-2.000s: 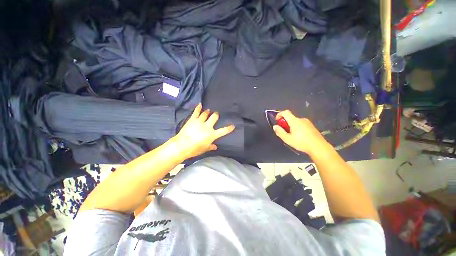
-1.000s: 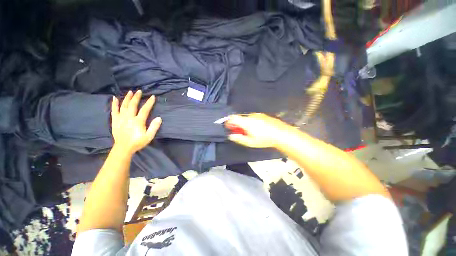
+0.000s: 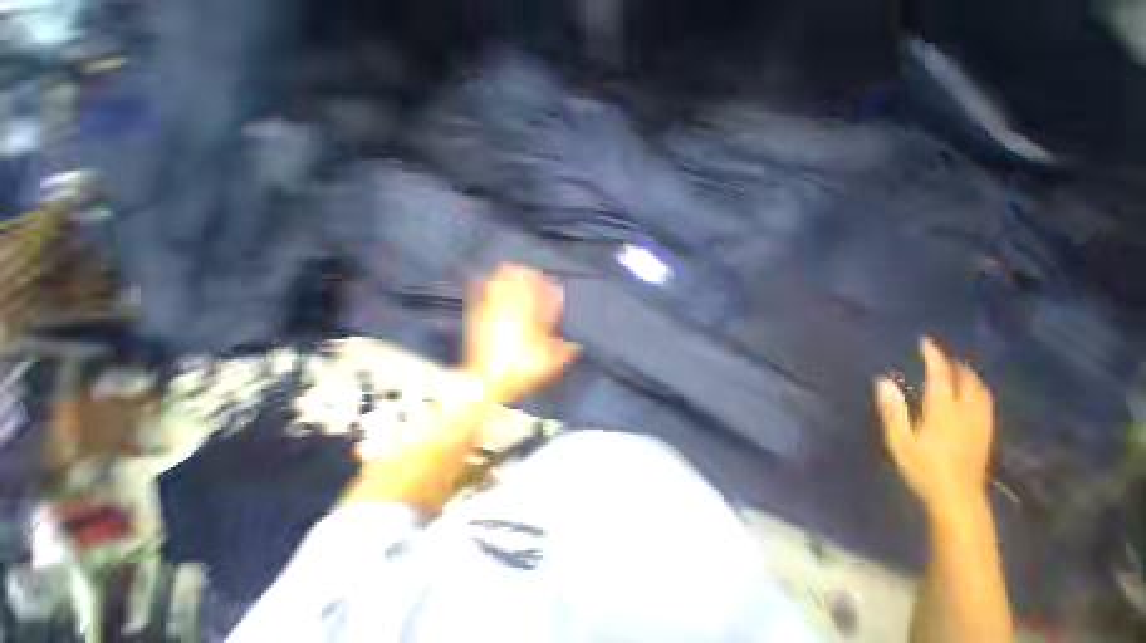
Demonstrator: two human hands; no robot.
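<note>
The picture is blurred. A dark grey-blue garment (image 3: 685, 345) lies as a long narrow strip slanting from upper left to lower right across the dark pressing table pad (image 3: 867, 440). My left hand (image 3: 518, 329) is on or just over its near edge, left of the middle; whether it grips the cloth cannot be told. My right hand (image 3: 945, 421) is at the right over the pad, with fingers apart and nothing in it. A white label (image 3: 645, 263) shows on dark cloth behind the strip. The steam iron cannot be made out.
A garment pile (image 3: 553, 138) of crumpled dark cloth lies at the back, and more dark cloth hangs at the left. Pale floor (image 3: 365, 389) with dark scraps shows below the table edge. A blurred red thing (image 3: 98, 523) is at the lower left.
The view has swung left and tilted. My right hand has let go of the iron and moved right, away from the garment. My left hand is now nearer the garment's front edge.
</note>
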